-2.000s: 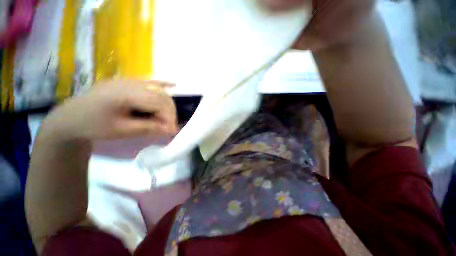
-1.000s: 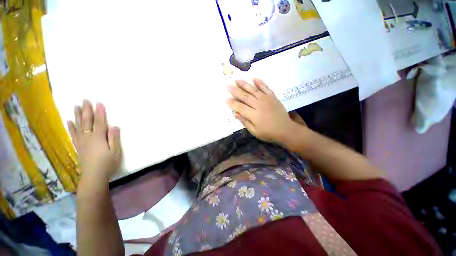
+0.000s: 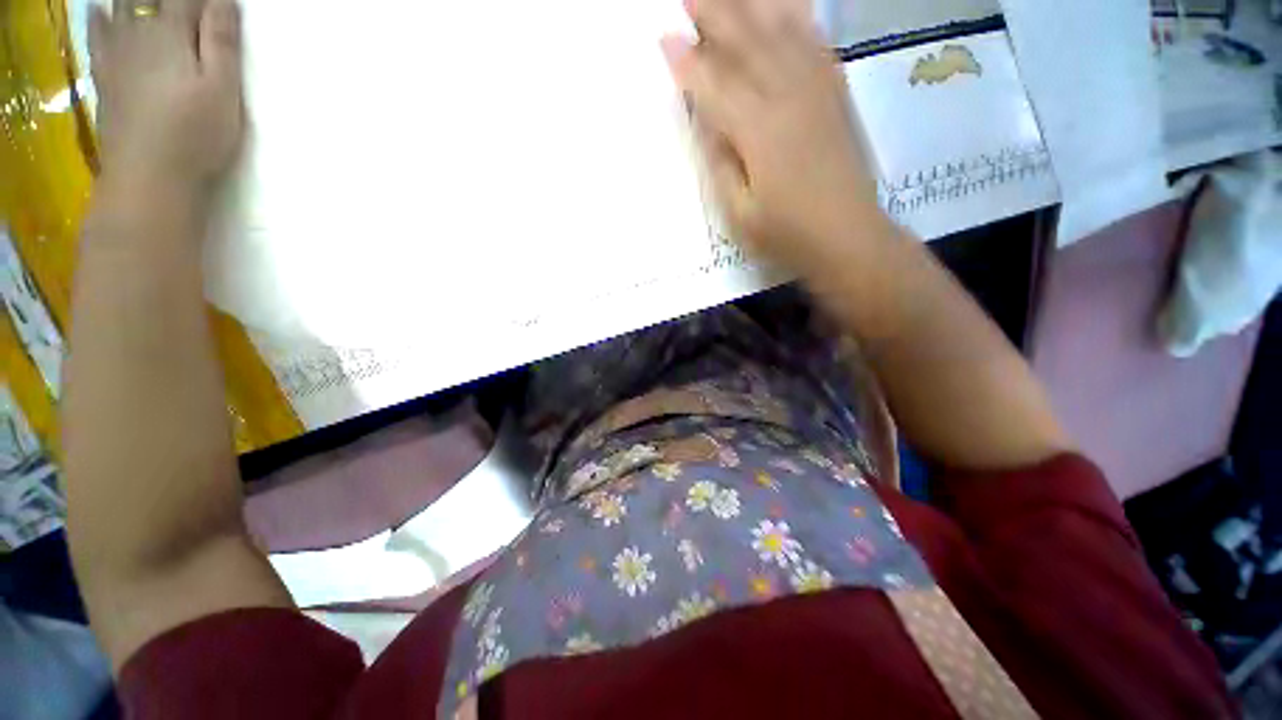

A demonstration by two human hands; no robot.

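A white cloth piece (image 3: 464,141) lies flat on the white sewing table (image 3: 562,312), overexposed, so its edges are hard to make out. My left hand (image 3: 169,85) rests on its left edge beside the yellow tape, with fingertips cut off by the top of the picture. My right hand (image 3: 766,120) lies at its right edge, slightly blurred, fingers pointing up. Neither hand visibly grips anything.
Yellow packing tape (image 3: 253,373) covers the table's left end. A white sheet (image 3: 1090,120) hangs over the front edge at the right. White cloth (image 3: 1223,260) hangs by the pink panel (image 3: 1111,338). A tan scrap (image 3: 945,65) lies near the ruler marks.
Both hands have moved forward, away from my body. The white cloth has shifted forward too, uncovering the table's front strip. Two seconds ago the cloth was lifted near my right hand.
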